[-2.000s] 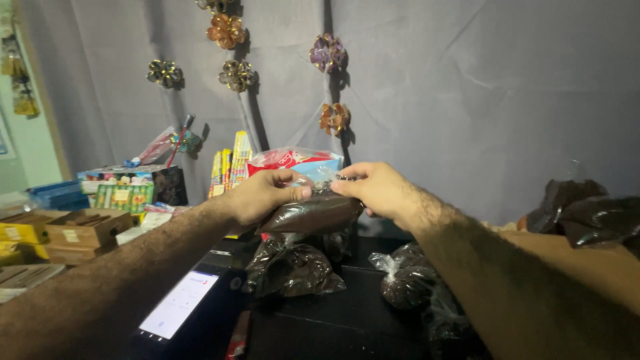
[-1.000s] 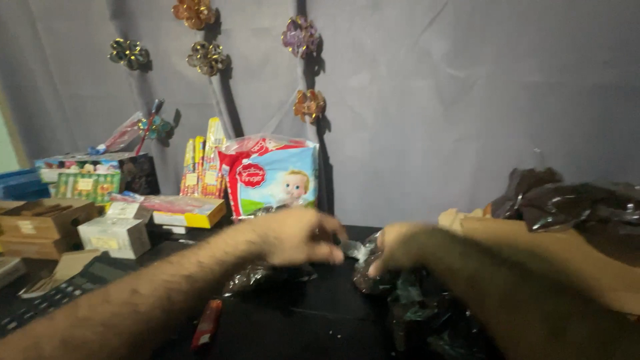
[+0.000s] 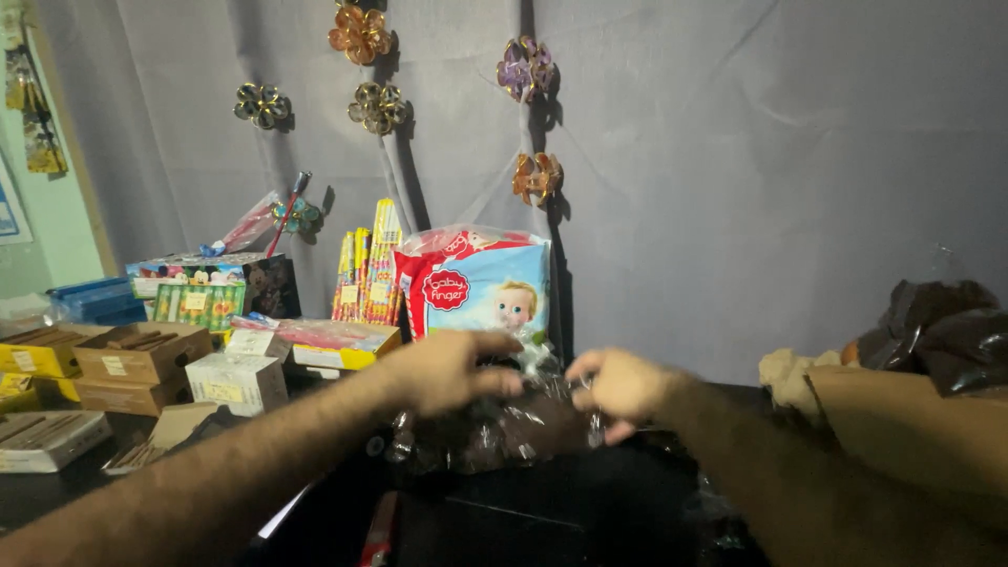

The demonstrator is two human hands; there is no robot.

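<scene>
My left hand [image 3: 453,374] is at the centre, its fingers apart beside the upper left of a clear plastic bag with dark brown contents [image 3: 512,429]. At the bag's right side is my right hand [image 3: 618,386], its fingers curled near the plastic; blur hides whether they grip it. The bag rests on the black tabletop [image 3: 488,512]. Its twisted clear top stands up between both hands. Directly behind it is a red and blue "baby finger" pack [image 3: 480,279].
Cardboard boxes of brown sticks [image 3: 142,358], a white box [image 3: 236,382] and wrapped pencils [image 3: 366,276] stand on the left. At right, more dark-filled bags [image 3: 937,331] lie on brown cardboard [image 3: 913,417]. Flower-shaped hair claws [image 3: 524,69] hang on the grey curtain.
Two seconds ago both hands held a filled bag raised at the centre. One second ago they were lower, with the right hand at a bag on the right; that hand is now beside the central bag.
</scene>
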